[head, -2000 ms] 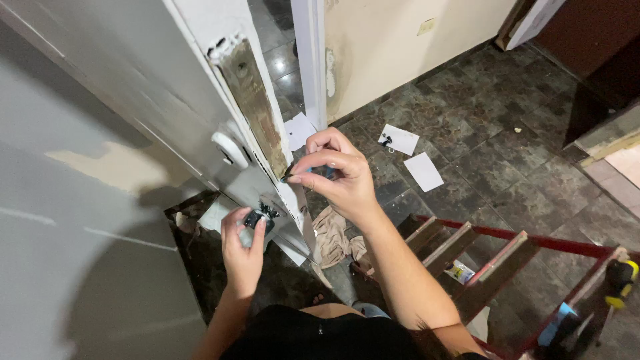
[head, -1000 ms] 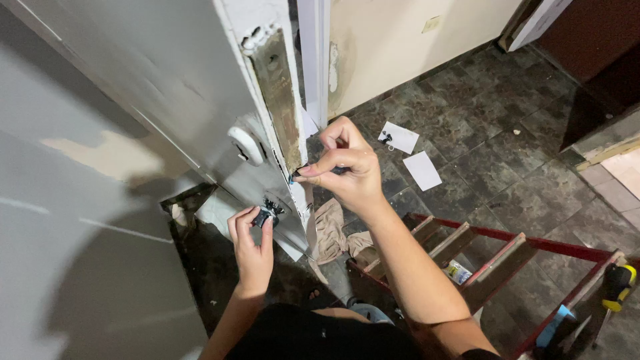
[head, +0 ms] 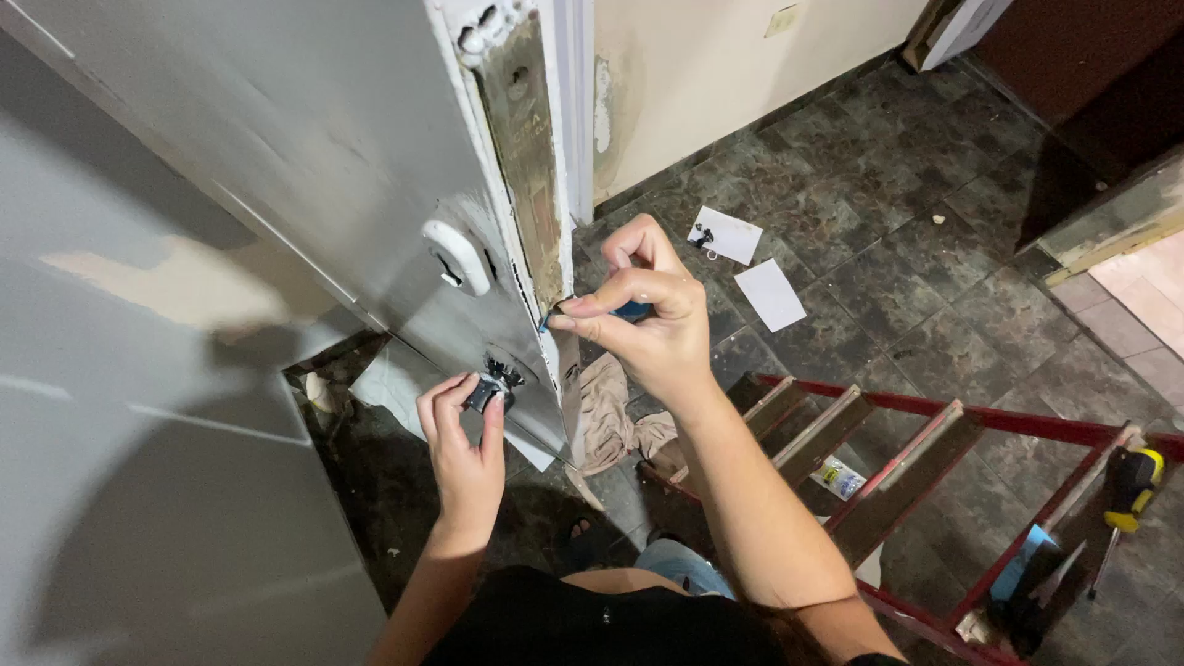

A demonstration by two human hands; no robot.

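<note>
A grey door [head: 370, 213] stands edge-on, with a worn metal lock plate [head: 527, 148] along its edge and a white oval lock cover [head: 457, 257] on its face. My left hand [head: 465, 444] grips a small dark piece [head: 484, 392] against the door face, beside a black-smeared patch [head: 506, 370]. At the door edge, just below the lock plate, my right hand [head: 657, 324] pinches a small dark and blue item [head: 548, 319], mostly hidden by the fingers. Something blue also shows behind those fingers.
A red-framed ladder [head: 925, 414] stands at the lower right, with a yellow and black screwdriver [head: 1133, 481] at its end. Two white sheets lie on the tiled floor, one [head: 731, 236] bearing small black parts, the other [head: 771, 295] beside it. A beige cloth [head: 606, 407] lies below the door edge.
My right hand stays by the door edge with its fingers pinched, and my left hand keeps hold of the dark piece. The door has shifted slightly right in the view.
</note>
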